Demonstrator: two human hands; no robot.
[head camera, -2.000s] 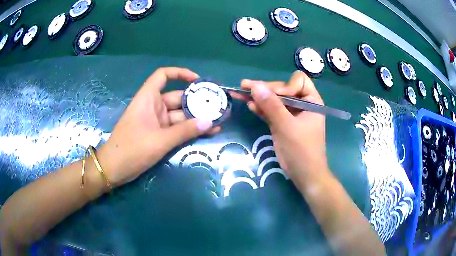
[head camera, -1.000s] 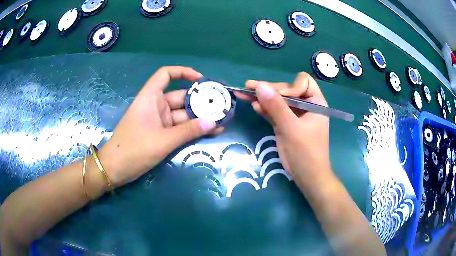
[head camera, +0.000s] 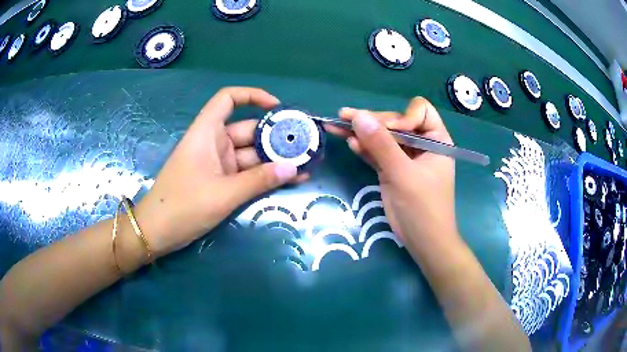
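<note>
A round disc unit (head camera: 290, 138) with a black rim, a white band and a blue-grey centre with a small hole is held up in my left hand (head camera: 218, 168). My fingers are behind its left side and my thumb is on its lower edge. My right hand (head camera: 405, 165) grips slim metal tweezers (head camera: 440, 147). Their tip meets the upper right of the disc's band; whether it grips anything is too small to tell. White arc-shaped strips (head camera: 335, 256) lie in rows on the green surface below my hands.
A green conveyor belt (head camera: 309, 48) beyond the work surface carries several spaced discs. Overlapping white arcs (head camera: 533, 234) lie at the right, beside a blue tray (head camera: 573, 254) holding many black-and-white discs. Shiny film with glare (head camera: 69, 185) covers the left of the surface.
The discs on the belt have moved to the right. The held disc's centre now looks blue-grey instead of white, and it has shifted slightly right with both hands. The tweezer tip stays at its upper right.
</note>
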